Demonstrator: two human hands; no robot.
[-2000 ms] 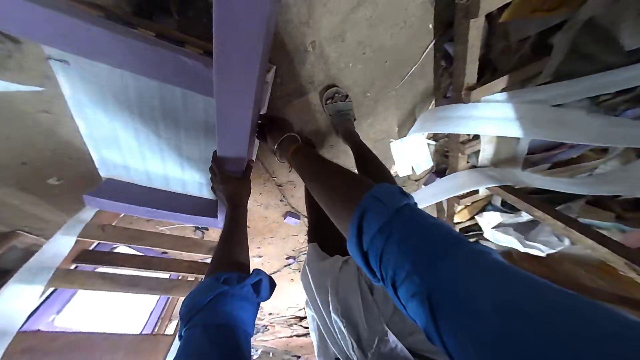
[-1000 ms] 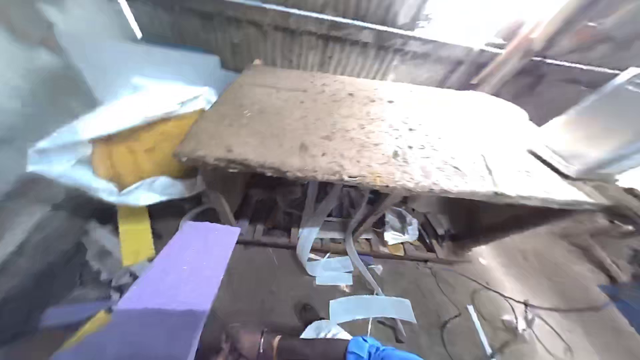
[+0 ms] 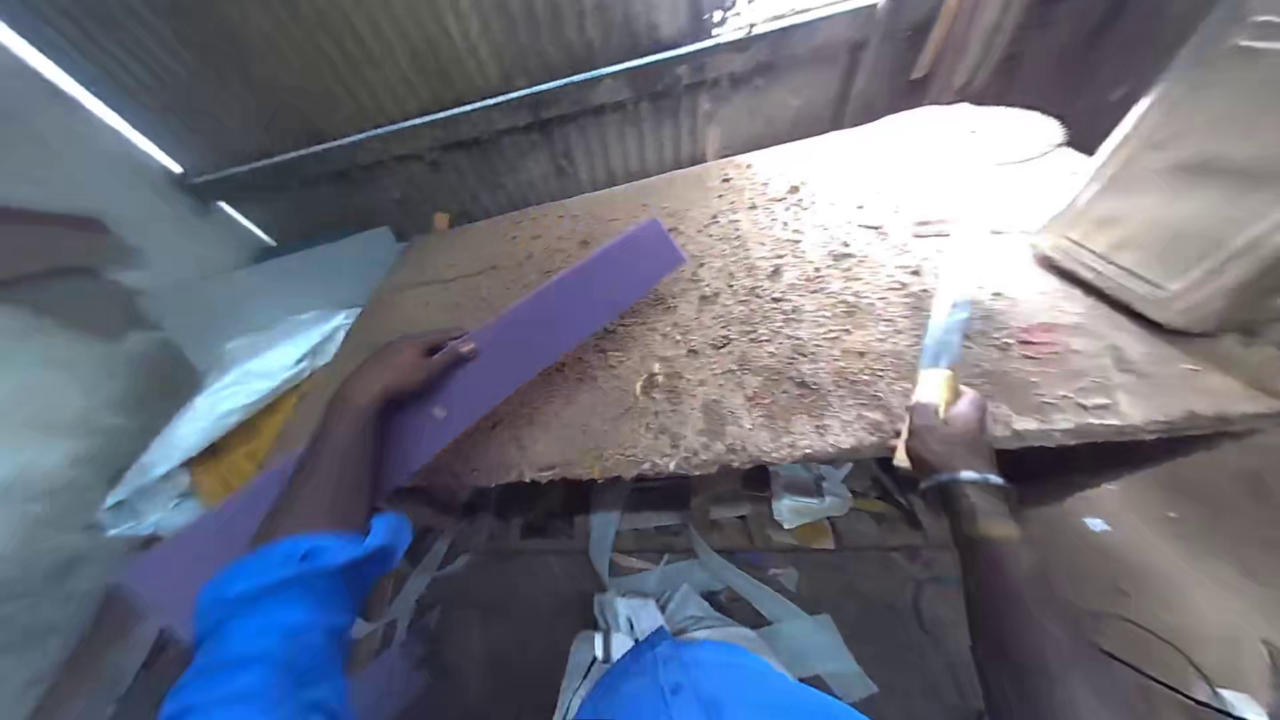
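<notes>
A long purple foam strip point(image 3: 540, 335) lies slantwise over the left part of a worn wooden workbench, its lower end running down past the bench edge. My left hand point(image 3: 405, 375) grips the strip along its upper edge, fingers over its face. At the right front of the bench, my right hand point(image 3: 945, 430) is closed round the yellowish handle of a long-bladed knife point(image 3: 945, 335). The blade points away from me over the bench and fades into glare, so its tip is hidden. Strip and knife are well apart.
Small crumbs are strewn over the workbench top point(image 3: 760, 350). A large pale block-like object point(image 3: 1180, 190) stands at the right. White sheeting with yellow material point(image 3: 240, 440) lies left of the bench. Pale strips point(image 3: 740, 580) hang and lie below the front edge; a dark cable runs along the floor at right.
The view has swung from the floor and purple pieces to the bench. The purple strip, left of the bench a second ago, now lies over its top. A knife now shows in my right hand.
</notes>
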